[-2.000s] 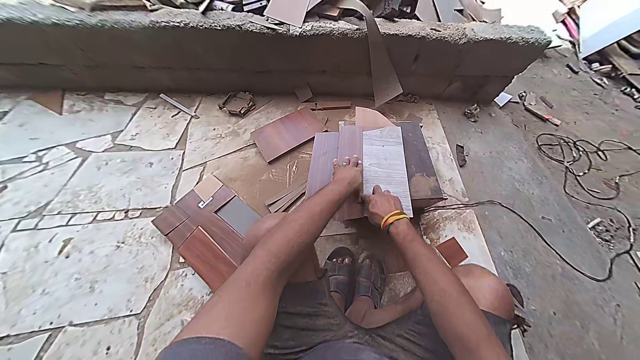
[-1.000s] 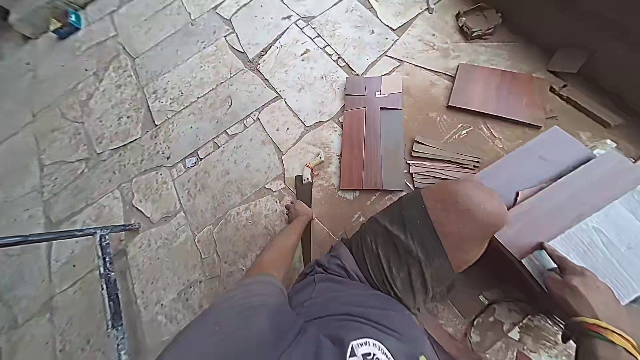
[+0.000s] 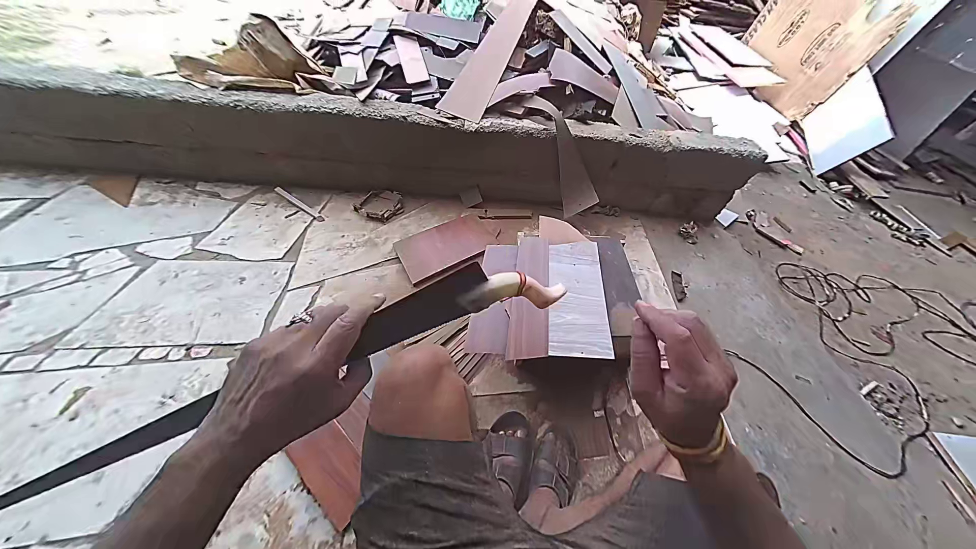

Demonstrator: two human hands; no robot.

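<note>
A handsaw (image 3: pixel 427 311) with a dark blade and a pale curved handle is gripped by its blade in my left hand (image 3: pixel 293 374). Its handle points to the right, over stacked laminate boards; the blade's narrow end runs to the lower left. My right hand (image 3: pixel 679 366), a yellow band at its wrist, is raised right of the boards with fingertips pinched together; whether something small is between them I cannot tell. Below the hands, a light grey wood-grain board (image 3: pixel 581 320) lies beside a pinkish board (image 3: pixel 530 328) on a dark support.
A reddish-brown panel (image 3: pixel 444 248) and thin strips (image 3: pixel 450 343) lie left of the stack. A low concrete wall (image 3: pixel 343 152) runs across the far side, with a heap of board offcuts (image 3: pixel 427 61) behind it. A black cable (image 3: pixel 839 305) coils on the ground at right.
My left hand has lifted the saw from the paving at my left and holds it over the work area. My right hand has come off the boards. The view has swung back toward the wall.
</note>
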